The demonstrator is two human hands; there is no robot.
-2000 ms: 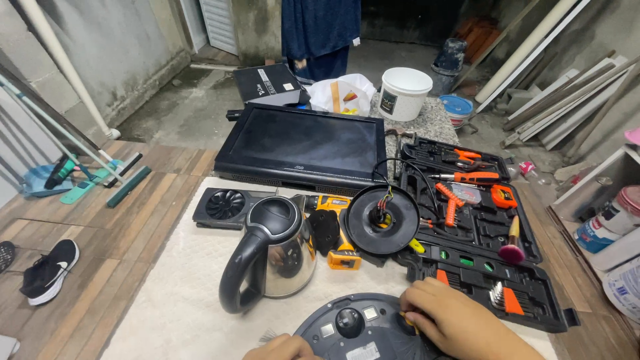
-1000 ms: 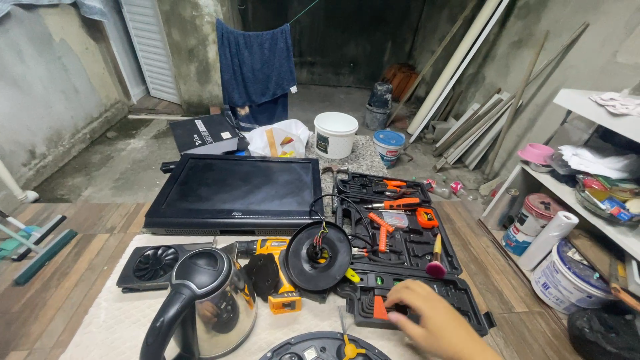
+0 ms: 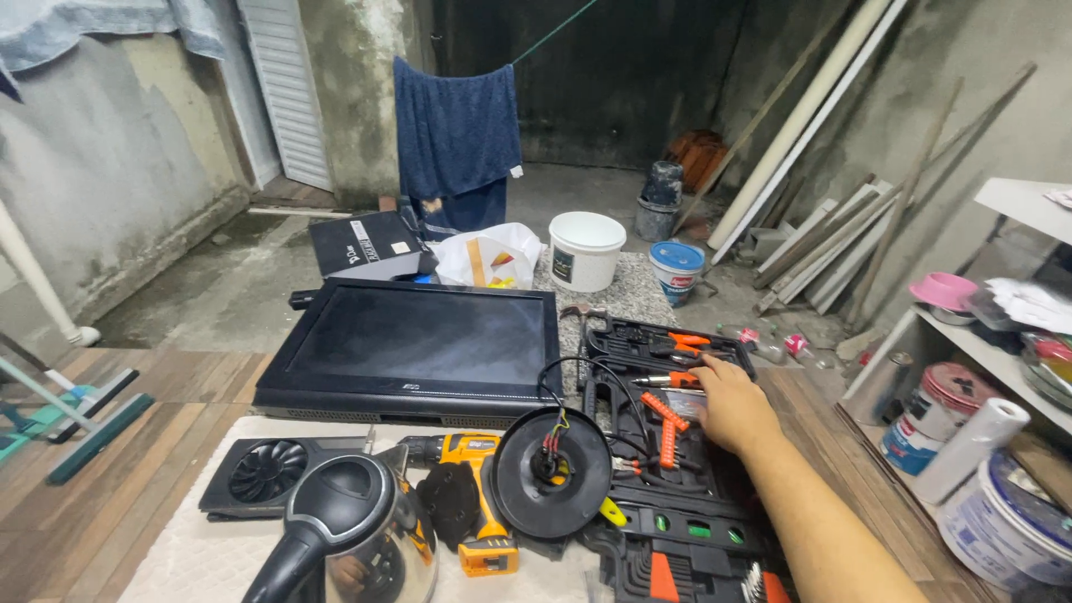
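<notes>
My right hand (image 3: pixel 735 400) reaches over the right side of an open black tool case (image 3: pixel 682 523), its fingertips at the orange handle of a screwdriver (image 3: pixel 670 380); whether they grip it cannot be told. Orange-handled pliers (image 3: pixel 682 345) lie just beyond the fingers, and an orange T-shaped tool (image 3: pixel 667 427) lies left of the palm. Beside the case stands a round black kettle base (image 3: pixel 551 477) with exposed wires. A yellow cordless drill (image 3: pixel 477 469) rests left of it, next to a steel electric kettle (image 3: pixel 360 528) with a black lid and handle. My left hand is outside the view.
A flat monitor (image 3: pixel 419 339) lies screen up behind the drill, with a graphics card (image 3: pixel 268 471) at its near left. A claw hammer (image 3: pixel 581 313), a white bucket (image 3: pixel 586 251), a plastic bag (image 3: pixel 490 258) and a black box (image 3: pixel 364 243) are farther back. Shelves (image 3: pixel 963 335) hold paint buckets at right.
My right hand has moved from the round dark part at the near edge, over the case's near section, to its far section. My left hand has left the view. The view has shifted.
</notes>
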